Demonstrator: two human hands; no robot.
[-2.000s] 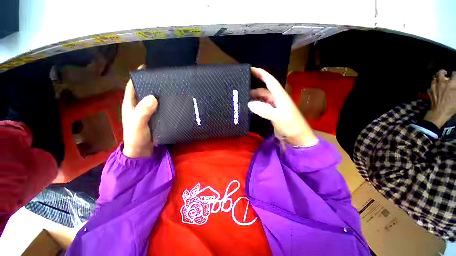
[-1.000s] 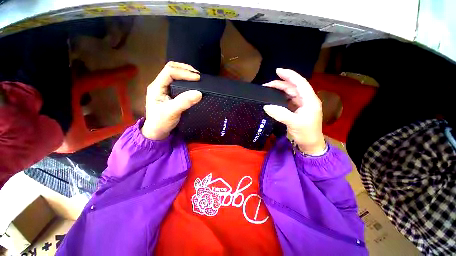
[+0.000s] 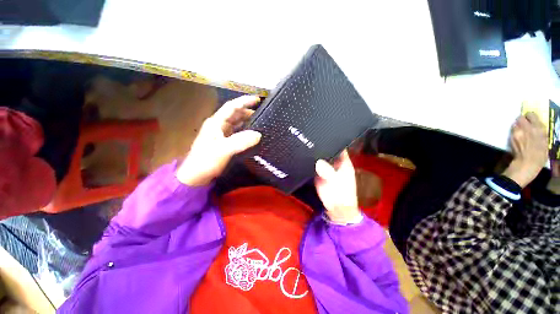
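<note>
A closed black gift box (image 3: 313, 116) with tiny dots and white lettering is held tilted over my lap, its far corner above the table edge. My left hand (image 3: 222, 140) grips its left edge, thumb on the near left part of the face and fingers behind. My right hand (image 3: 337, 184) holds the lower right edge, thumb towards the face; its other fingers are mostly hidden. The underside of the box is hidden.
The white table (image 3: 202, 37) curves across the front. Black finished boxes (image 3: 470, 37) lie on it at far right. A neighbour's hand (image 3: 529, 141) and checked sleeve are at right, by a yellow-and-black carton. Red stools (image 3: 82, 165) stand below; a red sleeve is at left.
The box has turned from level to diagonal, with its dotted face showing more, and moved up towards the table edge. My right hand has shifted down to its lower right edge. More table shows.
</note>
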